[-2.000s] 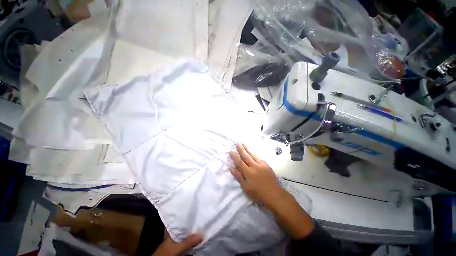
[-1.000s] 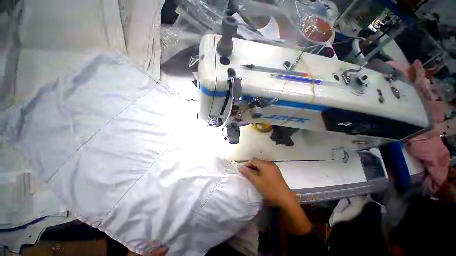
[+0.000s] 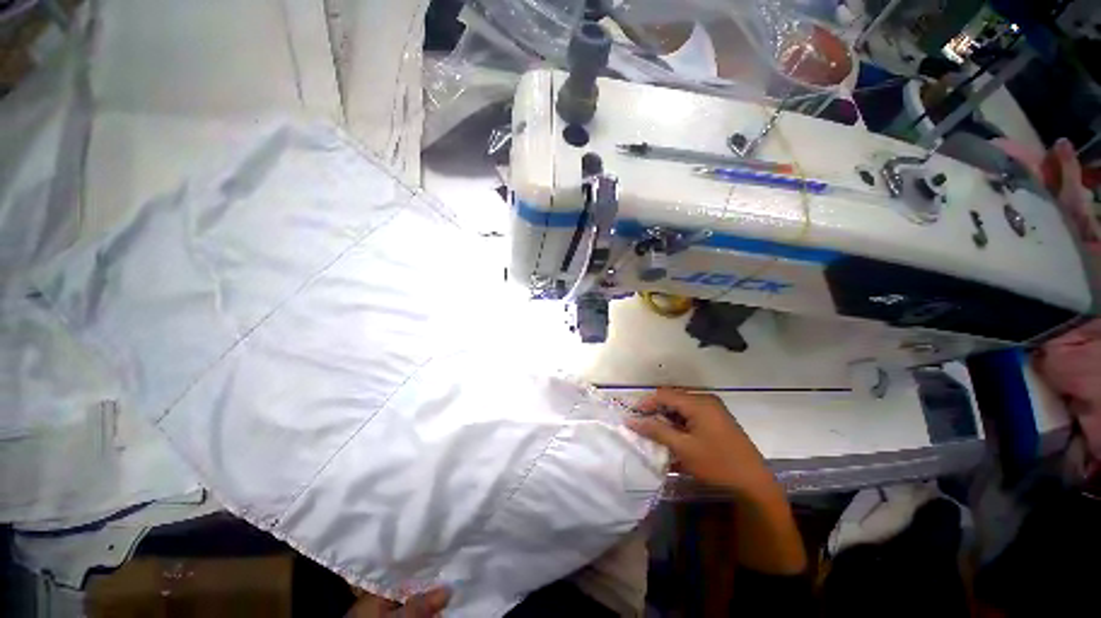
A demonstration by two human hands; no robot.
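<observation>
The white lining panel [image 3: 350,398] lies spread over the table left of and in front of the sewing machine head [image 3: 773,229], with seam lines across it. Its upper right part runs into the bright glare by the presser foot, where detail is washed out. My right hand [image 3: 706,441] grips the panel's right edge between thumb and fingers, below the needle area. My left hand [image 3: 417,602] is at the bottom edge of the picture, mostly cut off, with fingertips at the panel's lower edge; its grip cannot be made out.
Cream-white pattern sheets [image 3: 205,73] lie at upper left, more at lower left. Crinkled clear plastic [image 3: 676,36] is behind the machine. A dark scrap [image 3: 721,324] and a yellow item [image 3: 664,303] lie under the arm. Pens [image 3: 761,179] rest on the head. Pink cloth [image 3: 1075,362] is at far right.
The view has shifted, bringing the machine nearer the centre. My right hand has gone from lying flat on the panel to gripping its right edge. The panel's right part has moved below the needle area.
</observation>
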